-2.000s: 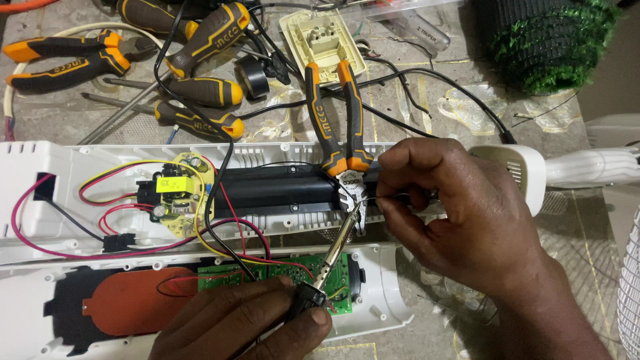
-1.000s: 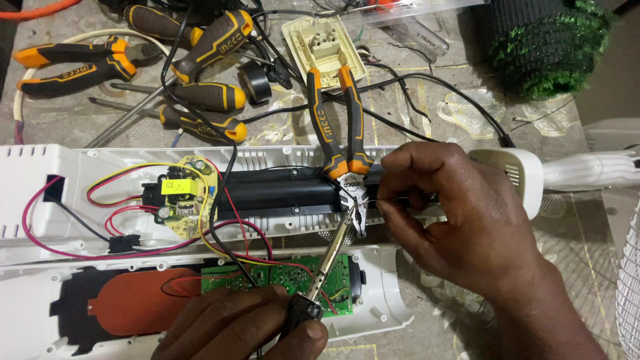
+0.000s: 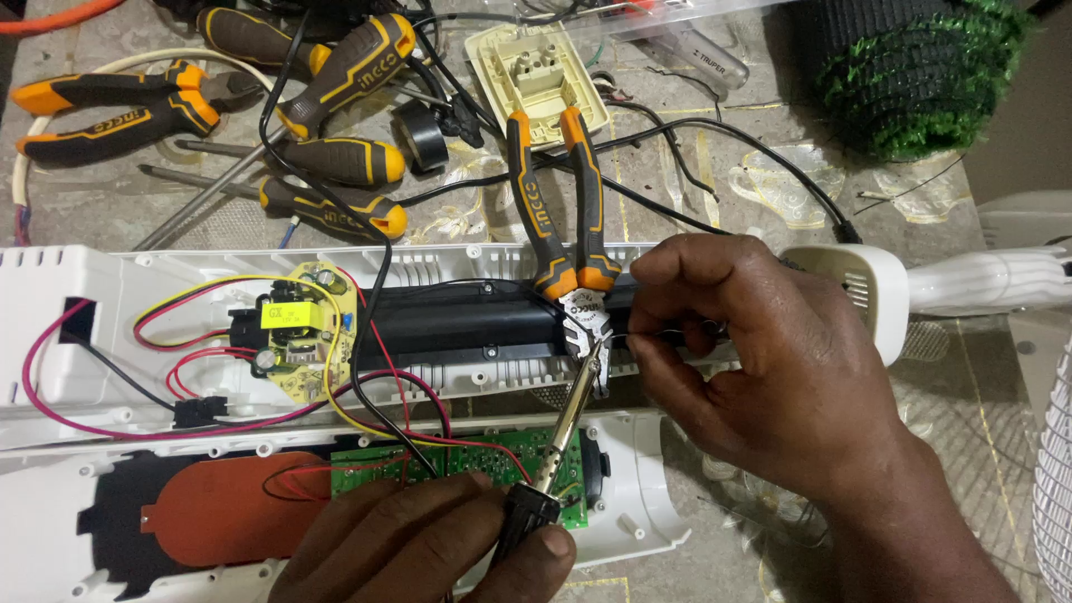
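Note:
My left hand [image 3: 419,544] grips the black handle of a soldering iron [image 3: 571,414], its tip at the jaws of the Ingco pliers [image 3: 588,322]. These pliers lie across the long white plastic housing [image 3: 193,314], orange-and-grey handles pointing away. Just right of the jaws, my right hand [image 3: 754,335] pinches a thin wire [image 3: 620,336] that reaches the iron's tip. A power board [image 3: 306,327] with a yellow transformer sits in the housing, with red, yellow and black wires. A green circuit board [image 3: 469,456] lies in the nearer white shell [image 3: 636,519], partly behind my left hand.
Diagonal pliers [image 3: 126,113], several screwdrivers [image 3: 347,75] and a roll of black tape [image 3: 420,136] lie at the upper left. Behind the pliers sits a cream socket cover [image 3: 536,79]. Black cables [image 3: 754,146] cross the table. A fan guard [image 3: 1053,469] stands at the right edge.
The iron's tip has shifted slightly to the right and up along the pliers' jaws, toward the fingers of my right hand. Both hands keep their hold.

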